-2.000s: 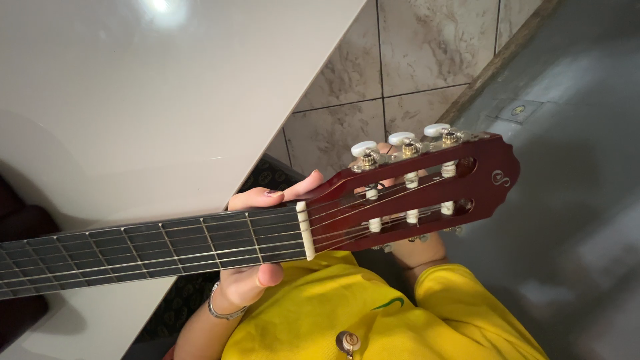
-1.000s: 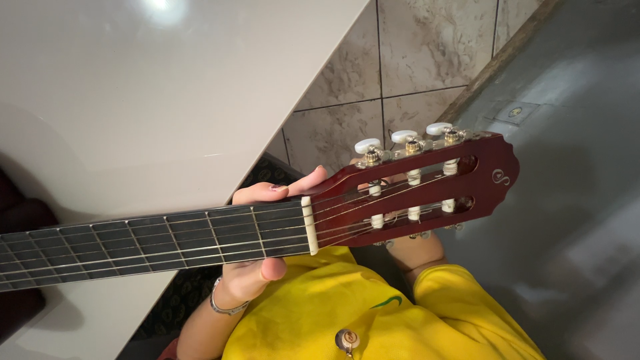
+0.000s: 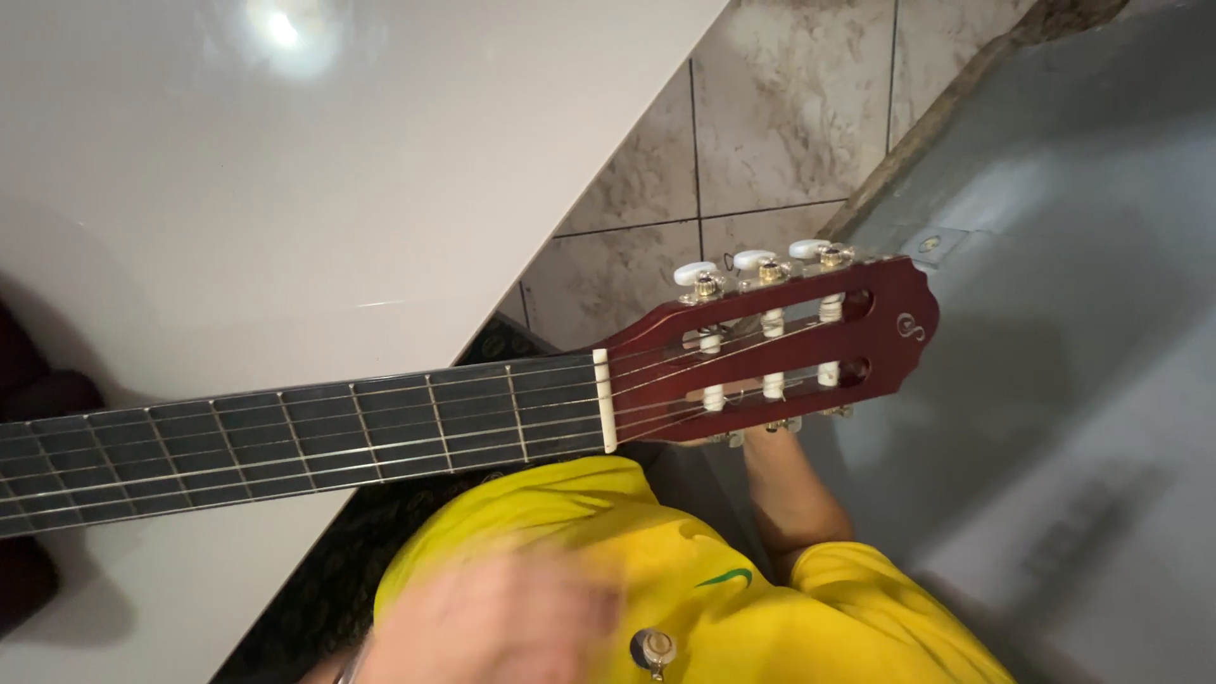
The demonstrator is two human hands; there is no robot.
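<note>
A classical guitar's dark fretboard (image 3: 323, 437) crosses the view from the left edge to the white nut (image 3: 605, 401). Its dark red slotted headstock (image 3: 741, 356) points right, with white tuning pegs (image 3: 752, 259) along the far side. My left hand (image 3: 494, 613) is a blur in front of my yellow shirt (image 3: 684, 570), off the neck; its finger pose is unclear and nothing shows in it. My right forearm rises behind the headstock; the right hand (image 3: 755, 439) is mostly hidden there, with bits of skin showing at the lower edge and through the slots.
A glossy white tabletop (image 3: 285, 237) lies under the neck. Beyond its edge are marbled floor tiles (image 3: 788, 114) and a grey surface (image 3: 1073, 380) on the right. Dark red objects (image 3: 57, 399) sit at the far left. A small round metal item (image 3: 655, 646) hangs on my shirt.
My left hand has let go of the neck beside the nut, where both earlier frames show it, and is now nearer my body. The right arm remains behind the headstock.
</note>
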